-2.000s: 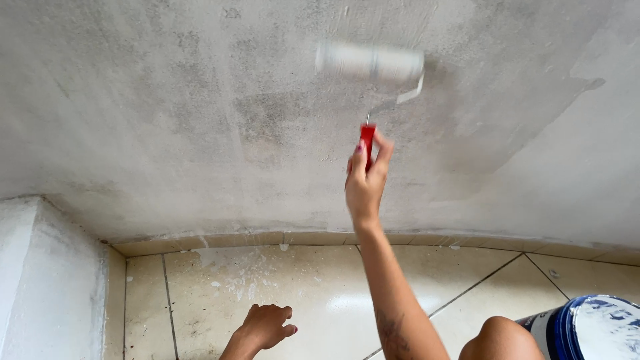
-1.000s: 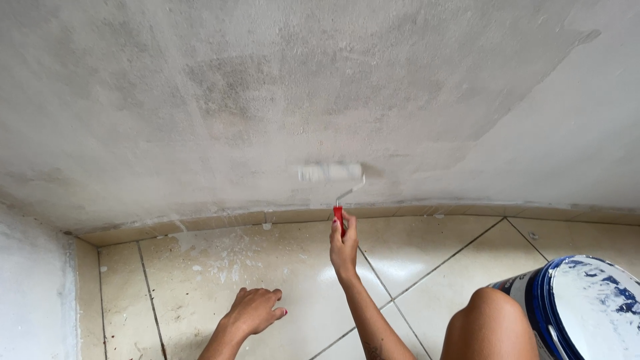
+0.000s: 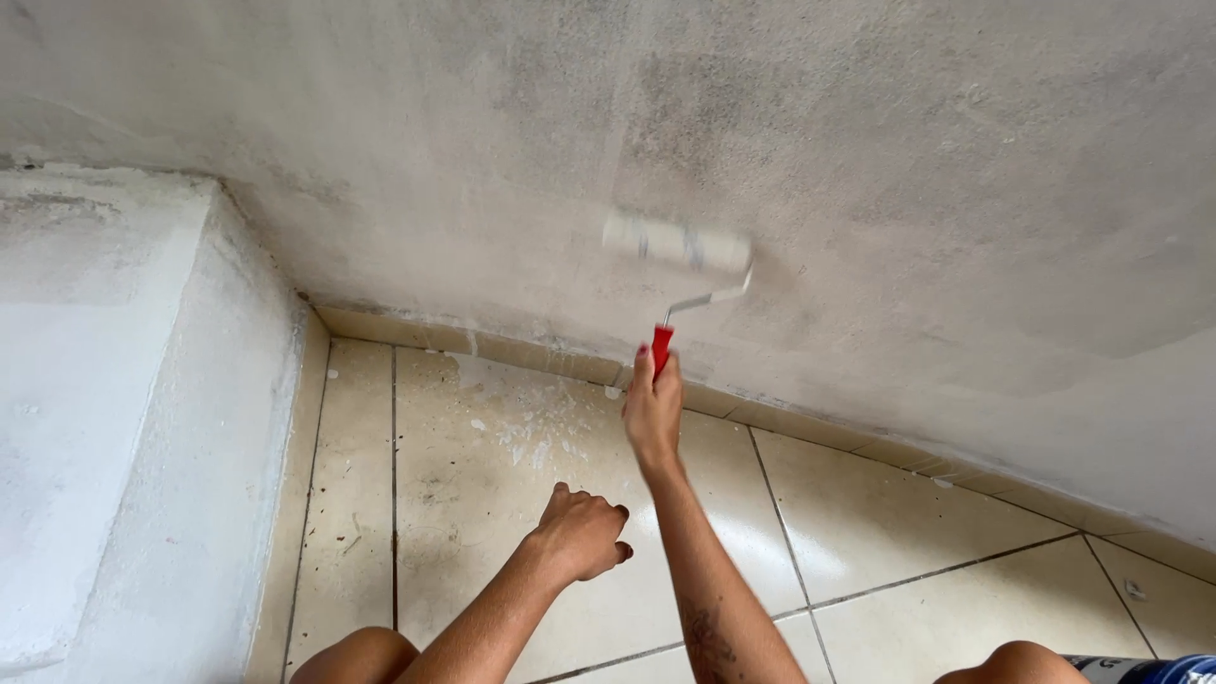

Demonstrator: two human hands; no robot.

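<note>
My right hand (image 3: 654, 404) is closed round the red handle of a paint roller (image 3: 676, 241). The roller's pale, slightly blurred sleeve lies against the lower part of the grey, patchy wall (image 3: 456, 190), a short way above the tile skirting. Lower and to the left, my left hand (image 3: 581, 534) hangs over the floor with its fingers loosely curled and nothing in it. White paint splashes (image 3: 532, 432) mark the floor tiles between that hand and the skirting.
A white-painted wall block (image 3: 190, 408) juts out at the left and meets the wall in a corner. Tile skirting (image 3: 798, 425) runs along the wall's foot. At the bottom right, a blue and white paint bucket (image 3: 1192, 668) shows partly, beside my knee.
The roller was low, near the skirting, one second ago and is now somewhat higher on the wall. My view has swung left, so more of the corner shows and less of the bucket.
</note>
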